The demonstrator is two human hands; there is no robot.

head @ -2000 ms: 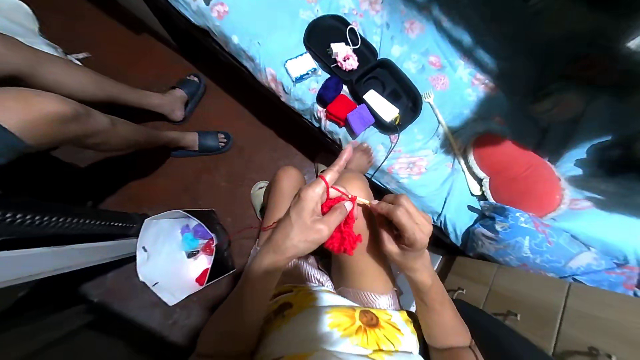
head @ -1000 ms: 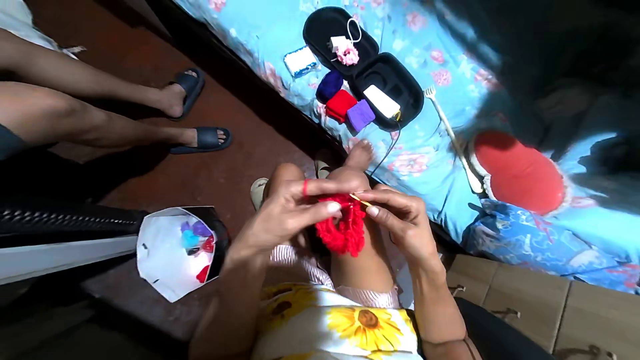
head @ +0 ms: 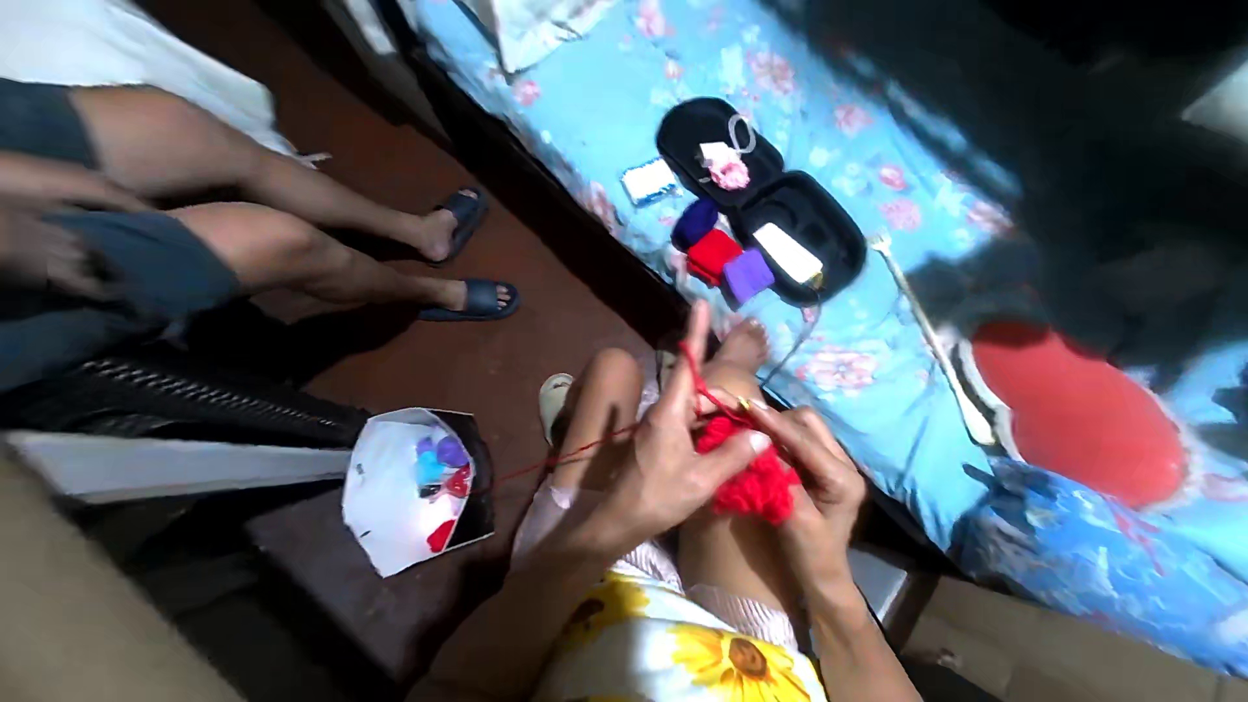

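Observation:
My left hand (head: 673,458) pinches a bunched red crocheted piece (head: 756,487) between thumb and fingers, above my lap. Its index finger points up with red yarn (head: 690,366) looped around it. From there a strand runs left across my leg toward a white box. My right hand (head: 814,458) is at the top right of the red piece and grips a crochet hook (head: 746,404), of which only a small gold-coloured part shows. The hook meets the yarn at the edge of the work.
The white box (head: 385,507) holds small coloured pieces. On the floral bed (head: 858,361) lie an open black case (head: 843,224), red (head: 714,256) and purple (head: 749,277) bundles, a back scratcher (head: 931,336) and a red cushion (head: 1072,409). A seated person's legs (head: 322,253) extend from the left.
My left index finger, folded near the work a second ago, now points up with yarn around it. The view has shifted, showing more of the seated person at left.

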